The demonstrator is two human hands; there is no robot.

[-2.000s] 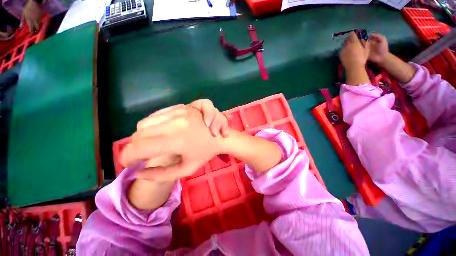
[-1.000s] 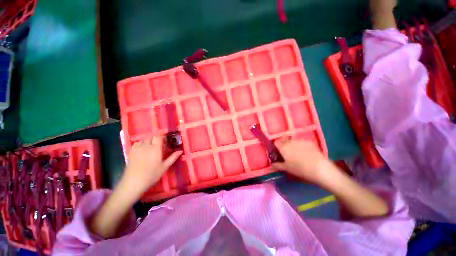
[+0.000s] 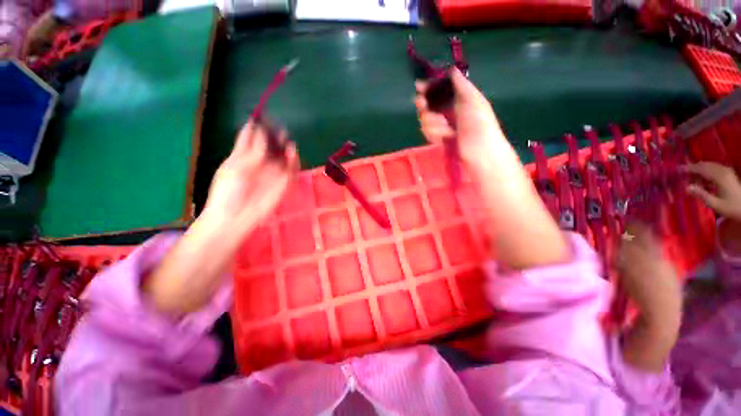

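Note:
My left hand (image 3: pixel 253 175), blurred, holds a smartwatch (image 3: pixel 275 140) by its case above the tray's back left corner; its maroon strap points up. My right hand (image 3: pixel 471 122), also blurred, holds another smartwatch (image 3: pixel 440 92) above the back right part of the tray, a strap hanging down. A third smartwatch (image 3: pixel 335 171) lies on the red compartment tray (image 3: pixel 370 296), its case near the back edge and its strap slanting across the pockets. What the screens show is too blurred to tell.
A raised green board (image 3: pixel 130 122) is at left, a blue-cased object (image 3: pixel 23 118) beyond it. Crowded watch trays stand at left (image 3: pixel 36 317) and right (image 3: pixel 597 191). Another person's hands (image 3: pixel 719 191) are at right. More maroon straps (image 3: pixel 457 53) lie on the mat behind my right hand.
Both hands have risen from the tray's front pockets to its back side, each with a watch. The view has shifted, showing more of the mat and the right neighbouring tray.

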